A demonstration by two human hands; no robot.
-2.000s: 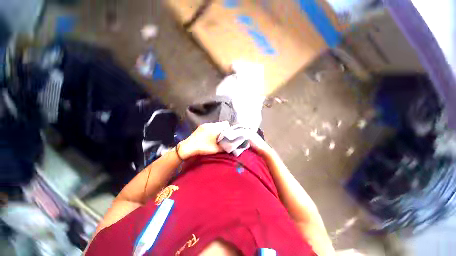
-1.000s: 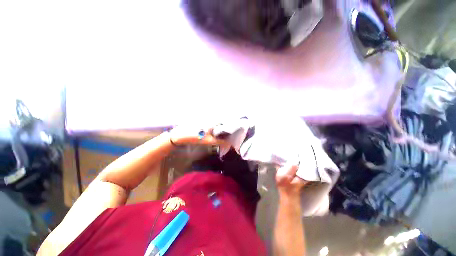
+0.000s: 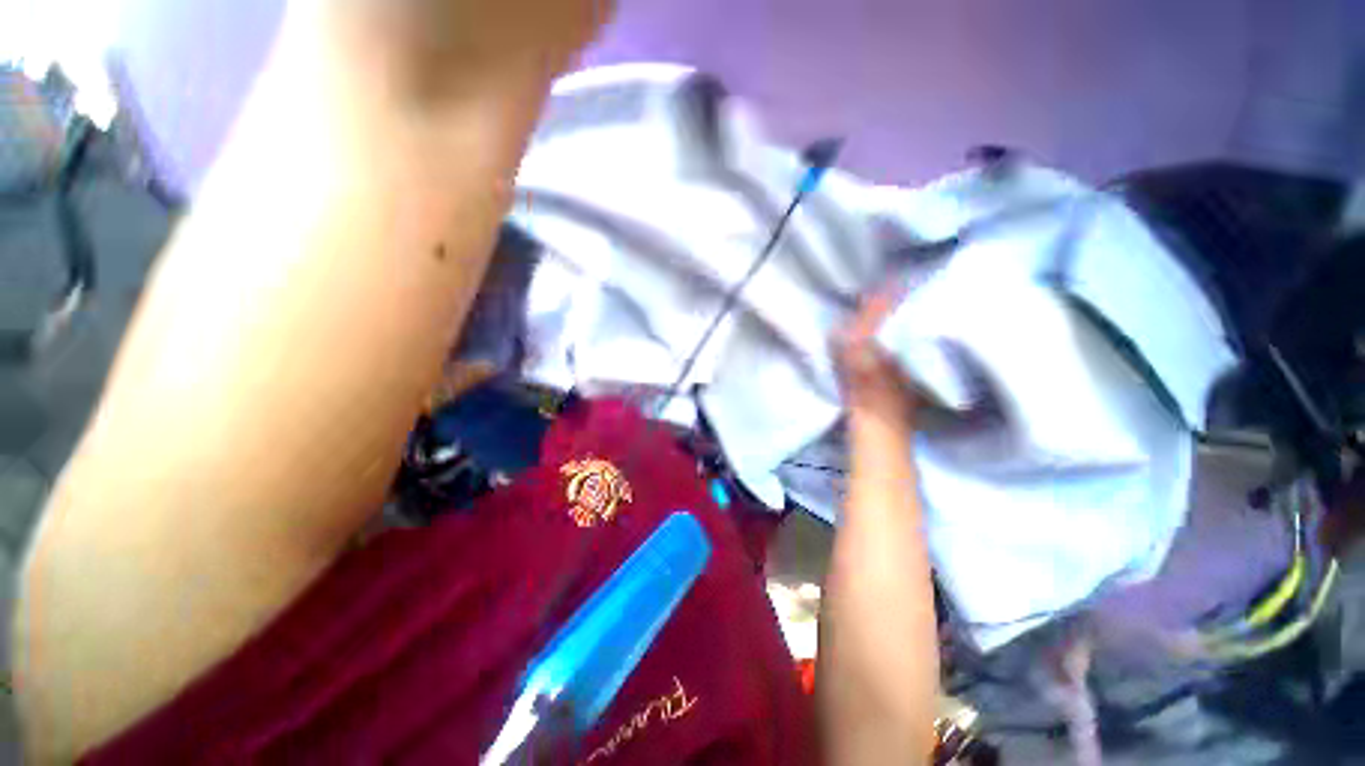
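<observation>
White-backed garment pieces (image 3: pixel 1048 479) lie in large loose folds across the front of the purple-covered table, with dark lines along some edges. My right hand (image 3: pixel 880 356) is blurred; its fingers are closed on the folds near the middle of the cloth. My left forearm runs up the left side, close to the camera, and is cut off by the top edge. My left hand is out of the picture. A thin dark cord with a blue and black end (image 3: pixel 816 162) crosses over the cloth.
The purple table cover (image 3: pixel 928 75) spans the top. Dark cloth (image 3: pixel 1243 225) lies at the right, with a yellow-green looped cord (image 3: pixel 1272 614) below it. A light-blue object (image 3: pixel 629 599) is on my maroon shirt. Blurred dark items are at far left.
The view has moved in over the purple table. The white cloth, held at my waist before, now spreads over the table front. My left arm has lifted up and forward past the top edge.
</observation>
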